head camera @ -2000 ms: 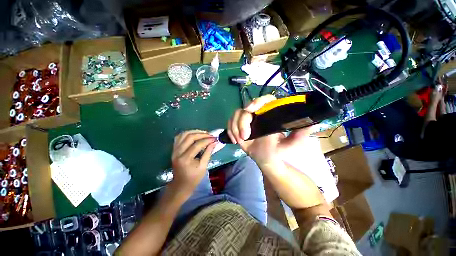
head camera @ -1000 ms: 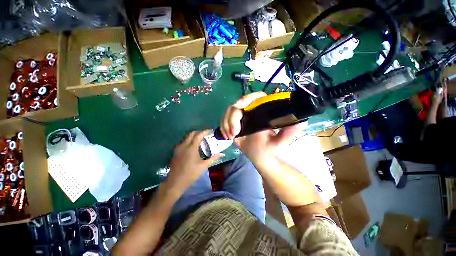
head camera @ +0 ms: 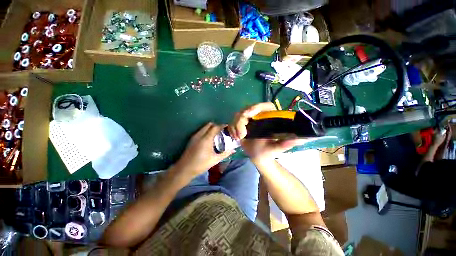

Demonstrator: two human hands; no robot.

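My left hand [head camera: 200, 150] holds a small white device housing [head camera: 227, 142] above the bench's front edge, with a dark round opening showing on its left side. My right hand [head camera: 255, 132] is shut around the black electric screwdriver [head camera: 280, 127] with an orange-yellow stripe. The screwdriver lies level, its front end at the housing. The tip is hidden by my right fingers, so I cannot tell whether it touches a screw. A thick black cable loops up from the screwdriver's back end.
A screw tub [head camera: 209, 55], a clear cup [head camera: 237, 64] and small reddish parts [head camera: 212, 82] stand behind my hands. Cartons line the back and left. White sheets [head camera: 115, 147] lie left, a black tray [head camera: 75, 205] lower left. A person [head camera: 425, 160] is at far right.
The view has shifted, so the bench things sit farther right. The housing, mostly covered two seconds ago, now shows its round opening. Both hands keep their holds.
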